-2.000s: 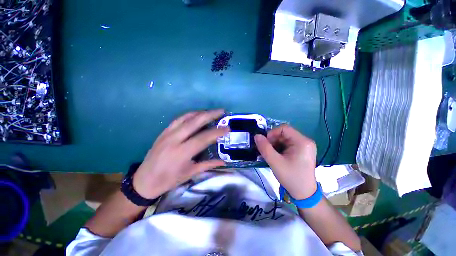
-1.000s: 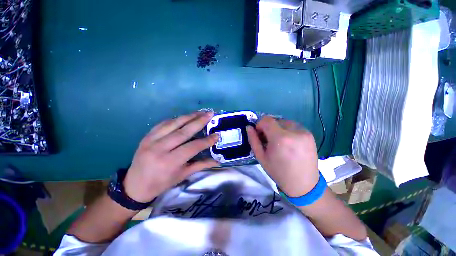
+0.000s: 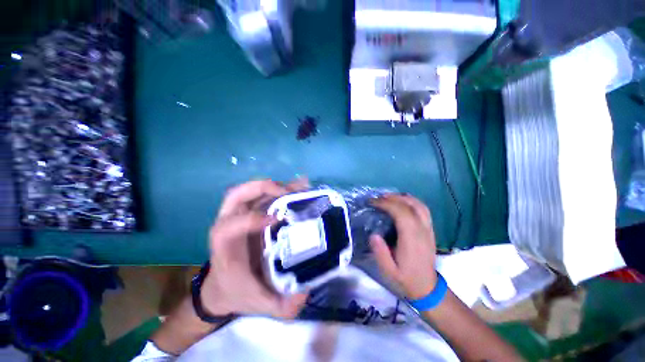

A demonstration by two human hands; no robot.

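Observation:
A white rounded-square device housing with a black frame inside and a white square part at its centre is raised and tilted above the bench's front edge. My left hand grips it from the left, thumb at its lower edge and fingers at its left and upper side. My right hand is to the right of the housing, apart from it, with its fingers around crinkled clear film. The fingertips are partly blurred against the film.
Black tray of cable assemblies at left. Small dark screws on the green mat. Screw feeder at back, blurred grey-white object beside it. Release-liner stack at right. Round blue-rimmed disc below the bench at left.
My left hand has lifted and tilted the housing. My right hand has left the housing and now holds the film at its right. The view has shifted, showing more of the tray and feeder.

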